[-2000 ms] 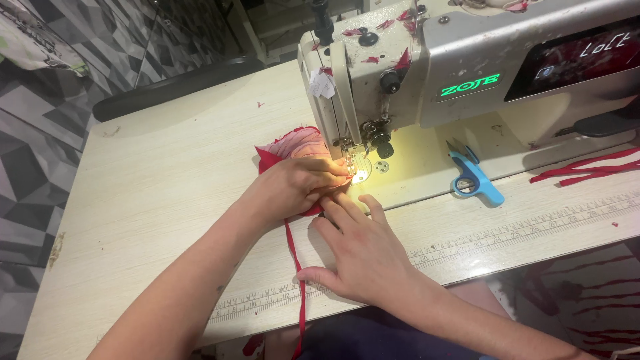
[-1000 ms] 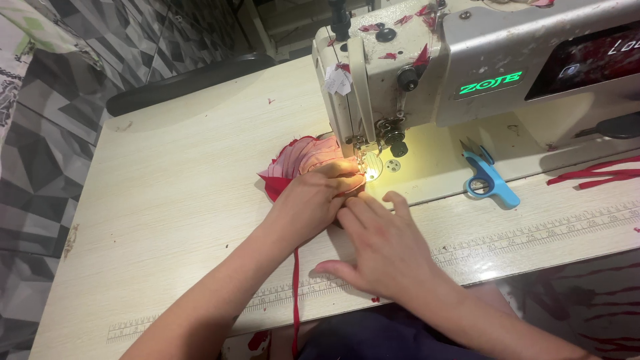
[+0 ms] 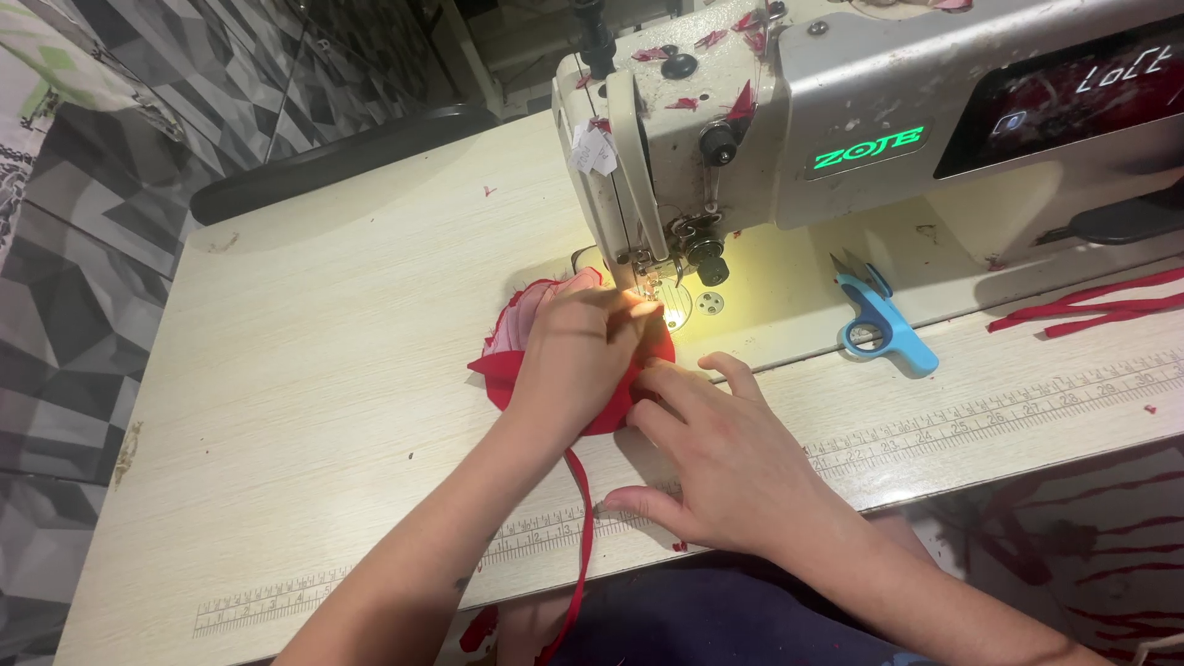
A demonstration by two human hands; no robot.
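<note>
A red and pink fabric piece [image 3: 504, 370] lies below the needle area of a Zoje sewing machine [image 3: 666, 176], whose lamp lights the needle plate [image 3: 678, 305]. My left hand [image 3: 592, 347] rests over this piece, its thumb and fingertips pinching the fabric edge close to the presser foot. Fingertips of my right hand [image 3: 712, 435] touch the near right edge of the red fabric, with the thumb spread out on the table. A narrow red fabric strip [image 3: 585, 499] runs from under the piece over the table's front edge. My hands partly hide the fabric and the presser foot.
Blue-handled thread snips [image 3: 893, 333] lie right of the needle plate, blades pointing away. Farther right are several red fabric strips [image 3: 1091, 305]. A printed ruler scale [image 3: 925, 435] follows the table's front edge. Red scraps sit on the machine head. A dark padded bar [image 3: 342, 162] borders the far left edge.
The red part of the fabric shows more between my hands than before, and it has turned somewhat. Both hands remain beside the needle area. The view has shifted slightly.
</note>
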